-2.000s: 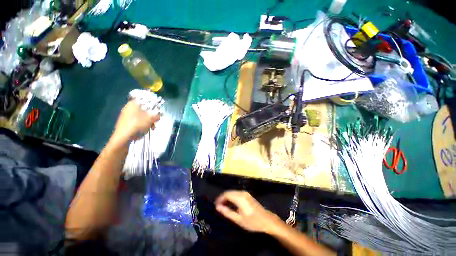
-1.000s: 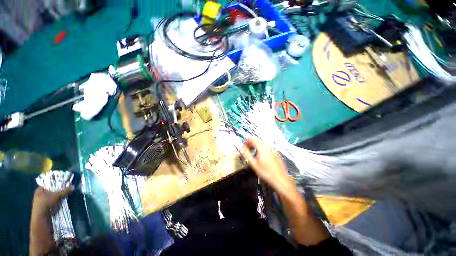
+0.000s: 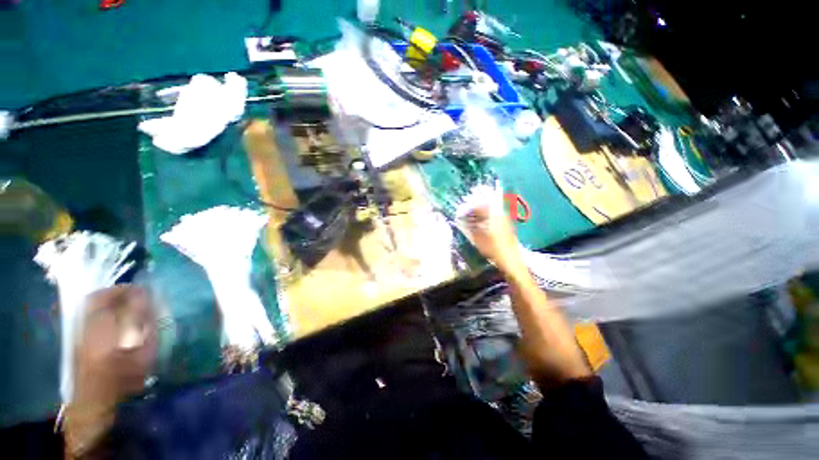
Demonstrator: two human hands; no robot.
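Observation:
My left hand is low at the left and strongly blurred. It overlaps the right side of a bundle of short white leads that fans out above it; its grip cannot be made out. My right hand is at the green-tipped end of the long white-grey cables. White ends show around its fingertips, but whether the fingers are closed on any is unclear. A second bundle of short leads lies left of the tan board. The soldering iron is clamped above the board; no hand is at it.
The tan board has a black fan on it. Red-handled scissors lie right of my right hand. A blue bin, papers and a clear bag of small parts are behind. A bottle is at far left.
The camera view has swung right, then slightly back. My right hand has gone from above the lap to the board's right side, then onto the long cable ends. My left hand has stayed by its bundle.

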